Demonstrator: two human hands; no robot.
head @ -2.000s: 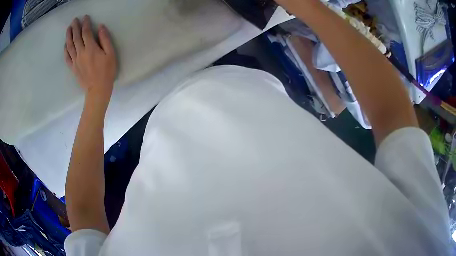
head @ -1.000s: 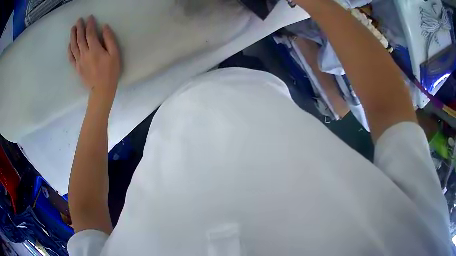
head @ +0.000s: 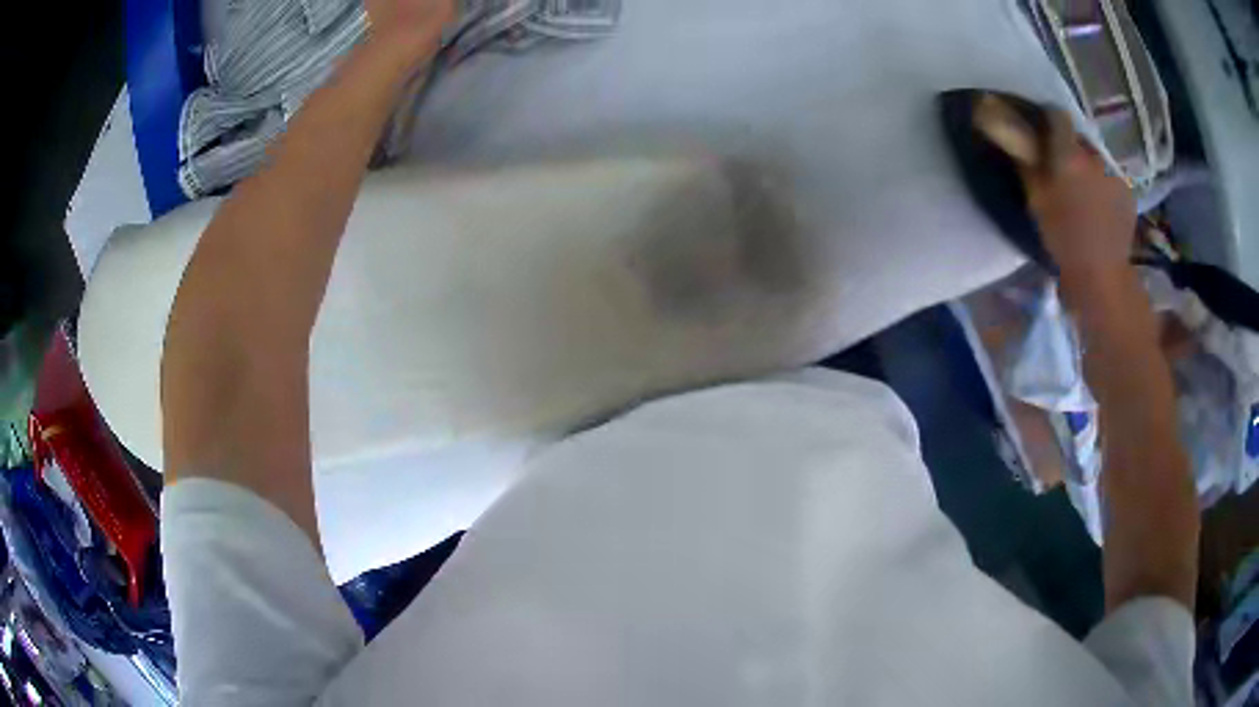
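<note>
My right hand (head: 1084,194) is closed around the light brown handle of a dark pointed iron (head: 978,166), at the right end of the white ironing table cover (head: 884,83). My left hand (head: 412,20) is at the top edge of the picture, blurred and partly cut off. It is at grey-and-white striped cloth (head: 283,55) lying at the far left of the table; whether the fingers grip it cannot be told. The long off-white pressing pad (head: 470,290), with a greyish scorched patch, lies between my arms with no cloth on it.
A metal iron rest (head: 1098,62) stands at the upper right, beyond the iron. A blue upright strip (head: 155,111) borders the cloth at left. A red object (head: 97,483) and dark blue bundles (head: 69,573) are low at left. Pale cloth and plastic (head: 1036,359) hang below the table at right.
The view has shifted and shows more of the table. My left hand has left the pad and reached forward to the striped cloth. My right hand and the iron are now fully in view.
</note>
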